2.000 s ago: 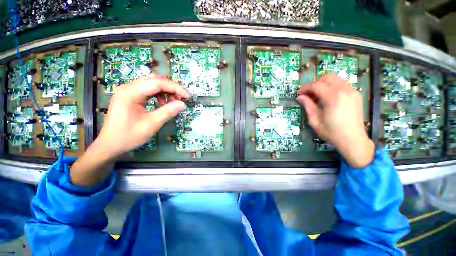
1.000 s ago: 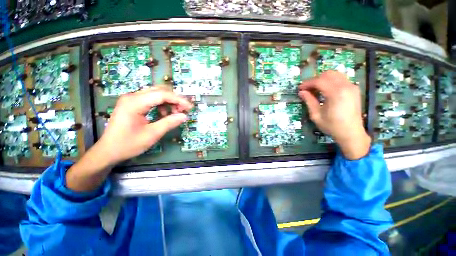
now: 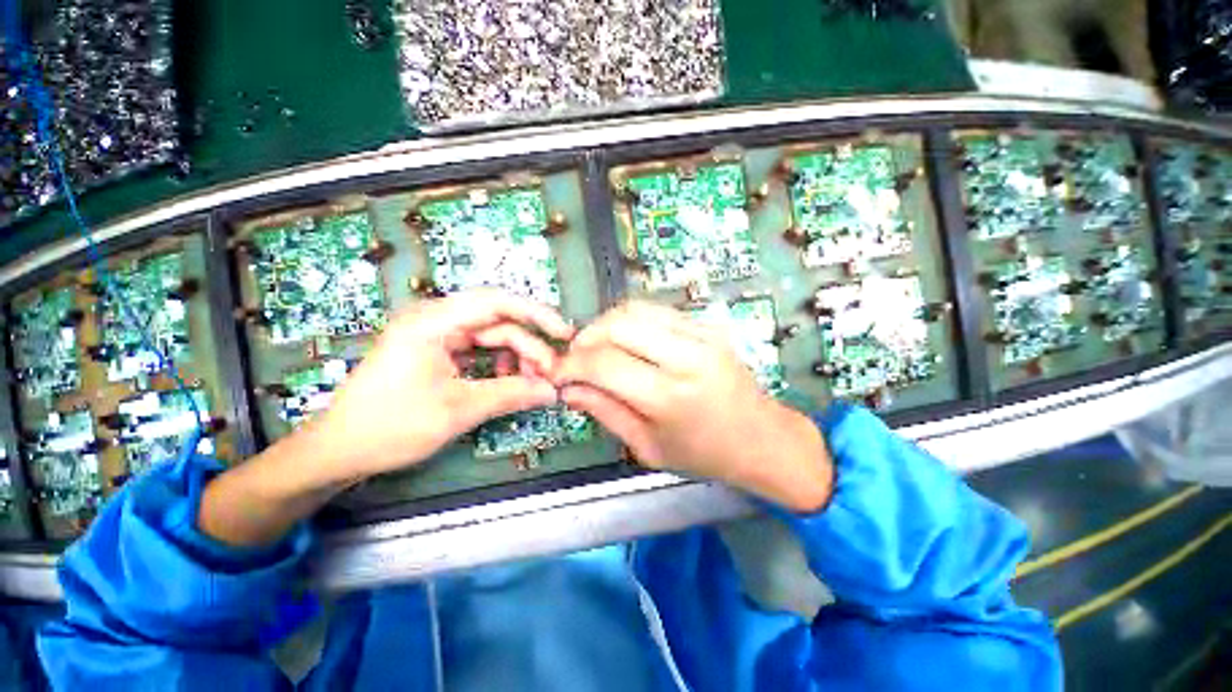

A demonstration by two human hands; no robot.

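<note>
My left hand point(image 3: 405, 392) is over the lower boards of the pallet in front of me, thumb and fingers curled towards each other. My right hand point(image 3: 682, 392) meets it, and the fingertips of both hands touch. Whether a small component is between the fingertips cannot be seen. Below the fingertips a green circuit board point(image 3: 534, 430) is partly hidden by the hands. Another circuit board point(image 3: 486, 243) lies above them in the same pallet point(image 3: 392, 203). My right hand partly covers a circuit board point(image 3: 757, 338) in the pallet to the right.
A silvery pile of parts point(image 3: 561, 54) lies beyond the conveyor rail point(image 3: 473, 142). A dark pile point(image 3: 88, 102) is at the far left on the green surface point(image 3: 284, 54). More pallets with boards continue on both sides. A thin blue cord point(image 3: 79, 223) hangs at the left.
My right hand has moved left from the right-hand pallet to meet my left hand. The view has shifted and tilted, showing more of both piles.
</note>
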